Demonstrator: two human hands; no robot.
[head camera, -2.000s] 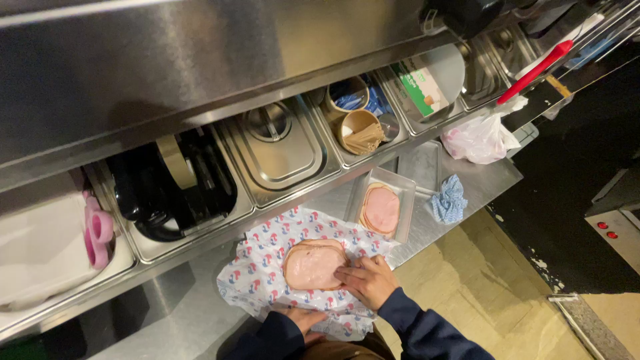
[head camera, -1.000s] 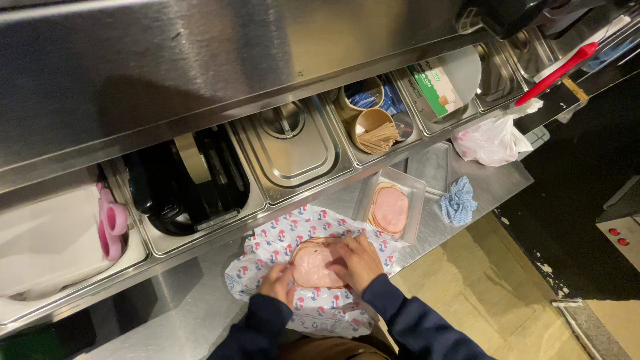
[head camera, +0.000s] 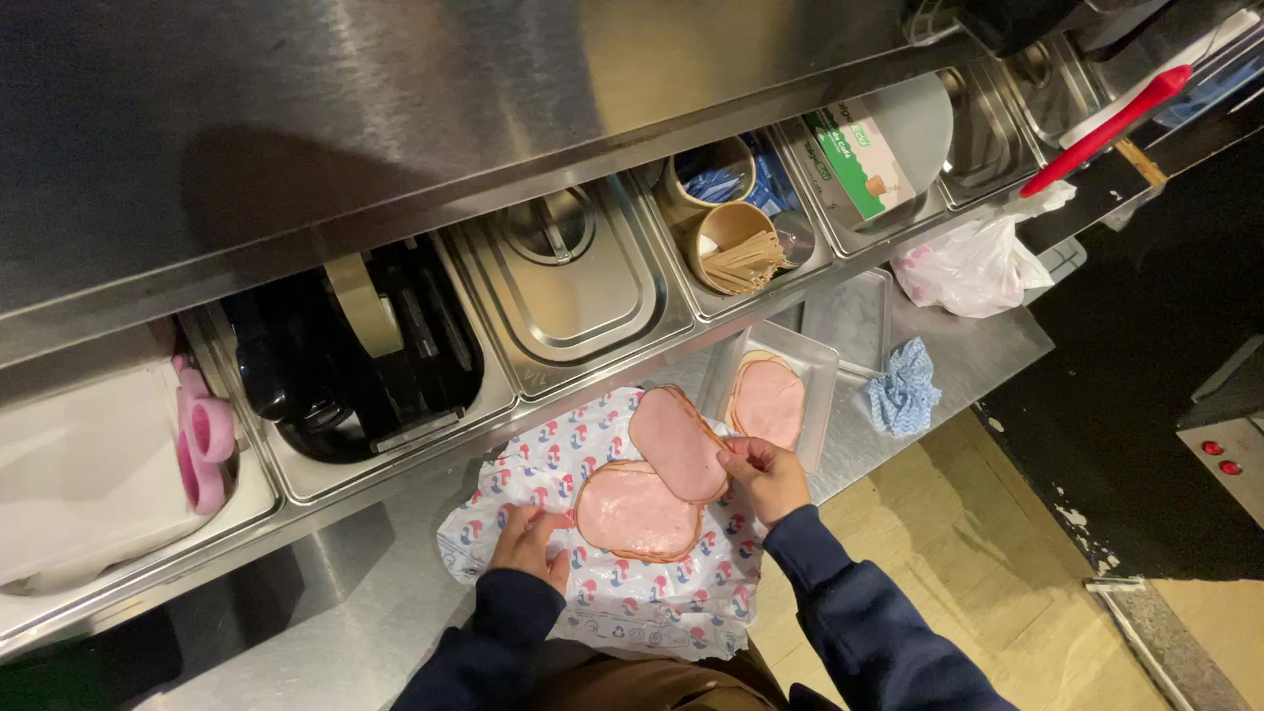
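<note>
A slice of ham (head camera: 675, 441), possibly more than one, is pinched at its right edge by my right hand (head camera: 765, 478). It is raised over a stack of ham slices (head camera: 637, 513), overlapping the stack's upper right. The stack lies on printed wrapping paper (head camera: 632, 602) spread over the steel counter. My left hand (head camera: 530, 543) is on the paper just left of the stack, its fingers apart and holding nothing. Behind my right hand, a clear plastic container (head camera: 816, 395) holds more ham slices (head camera: 768, 403).
A clear lid (head camera: 855, 316), a crumpled blue cloth (head camera: 904, 387) and a white plastic bag (head camera: 973, 262) are along the counter's right. Behind runs a row of steel pans: one lidded (head camera: 578, 286), one with paper cups of wooden stirrers (head camera: 741, 259), one with black items (head camera: 355, 365).
My right hand has lifted ham off the stack and moved right with it. My left hand has let go of the stack's side and moved left.
</note>
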